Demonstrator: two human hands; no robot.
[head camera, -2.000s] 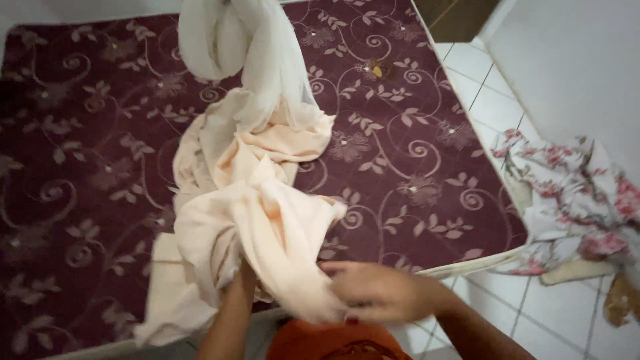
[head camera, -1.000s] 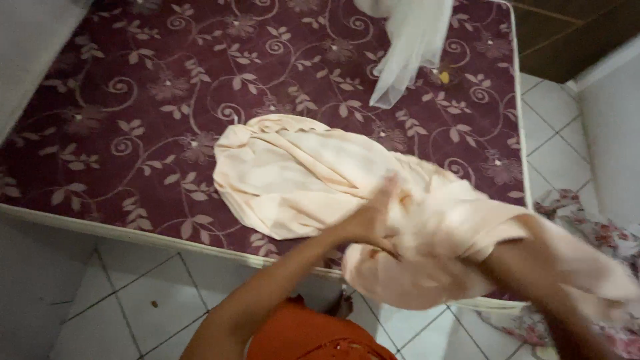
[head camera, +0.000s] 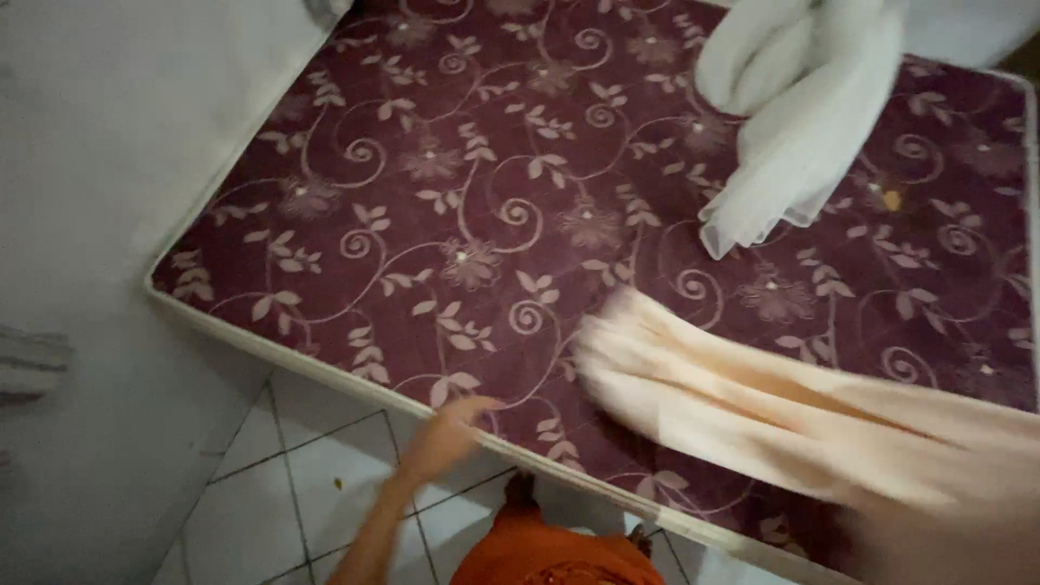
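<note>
My left hand (head camera: 451, 431) is at the near edge of a mattress (head camera: 422, 268) with a burgundy floral cover, fingers apart and nothing in them. A cream-peach cloth (head camera: 756, 406), blurred by motion, stretches over the mattress's right part to the lower right. My right arm shows only as a blur at the lower right, and the right hand cannot be made out. Sheer white fabric (head camera: 804, 138) lies bunched on the far right part of the mattress, apart from the peach cloth.
A pale wall (head camera: 97, 162) runs along the left. White floor tiles (head camera: 341, 504) with dark joints show below the mattress's near edge. A small yellow thing (head camera: 892, 200) is on the cover at the right. My orange garment (head camera: 552, 556) shows at the bottom.
The peach cloth, spread on the mattress a second ago, is now drawn out to the right. My left hand, which was at the cloth, is now away from it. The view has shifted left.
</note>
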